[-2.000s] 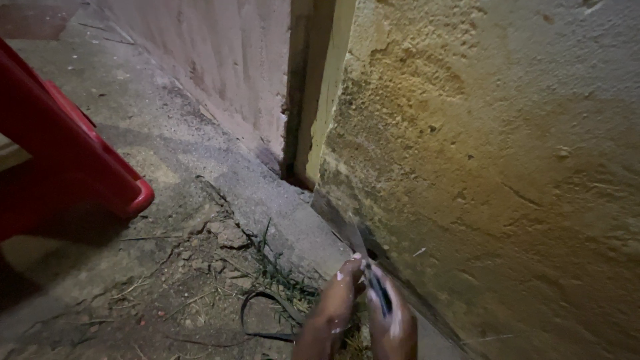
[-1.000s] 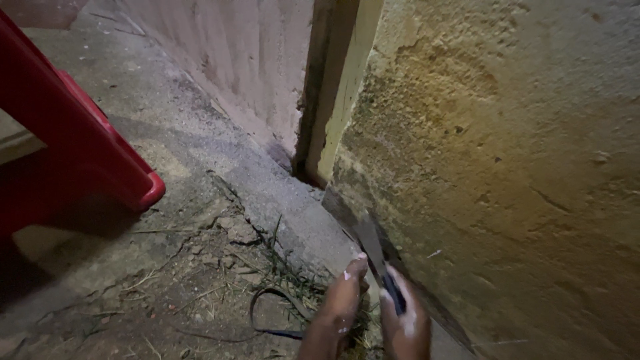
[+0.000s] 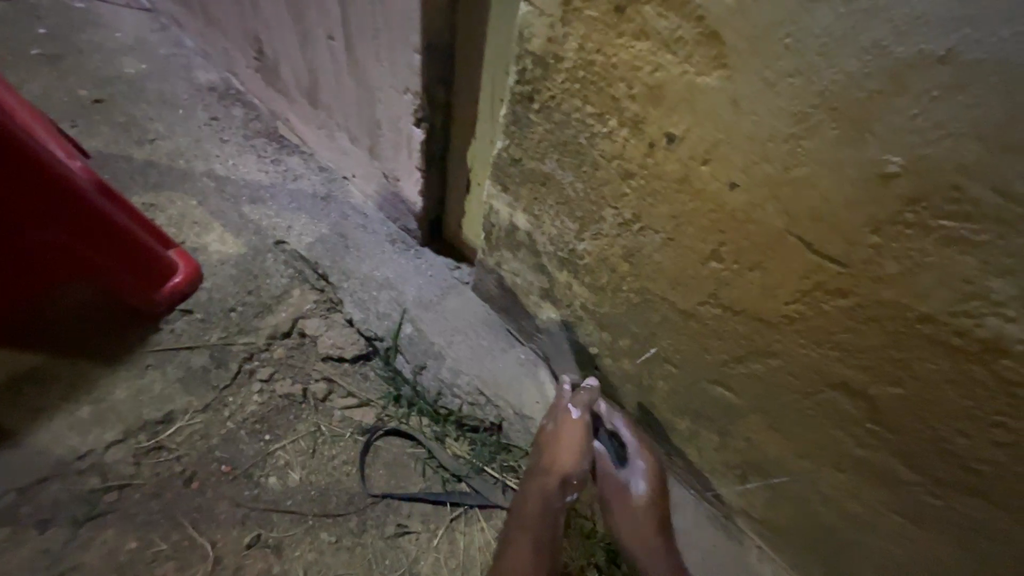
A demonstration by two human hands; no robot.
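Observation:
My right hand (image 3: 636,472) is closed around the dark handle of a flat-bladed tool, which looks like a putty knife or scraper. Its pale metal blade (image 3: 558,350) points up and away, close to the base of the rough yellowish wall (image 3: 760,280), and is blurred. My left hand (image 3: 560,448) is beside the right, its fingertips at the lower end of the blade; whether they grip it or only touch it cannot be told. White smears mark both hands.
A red plastic stool or chair leg (image 3: 172,280) stands at the left. A black strap (image 3: 432,498) lies looped on cracked ground beside green weeds (image 3: 416,400). A concrete ledge (image 3: 448,320) runs along the wall, past a narrow recess (image 3: 448,160) beside a pinkish wall (image 3: 344,88).
The blade showed clear of my left fingertips one second ago; now those fingertips are at its lower end, and my two hands are closer together.

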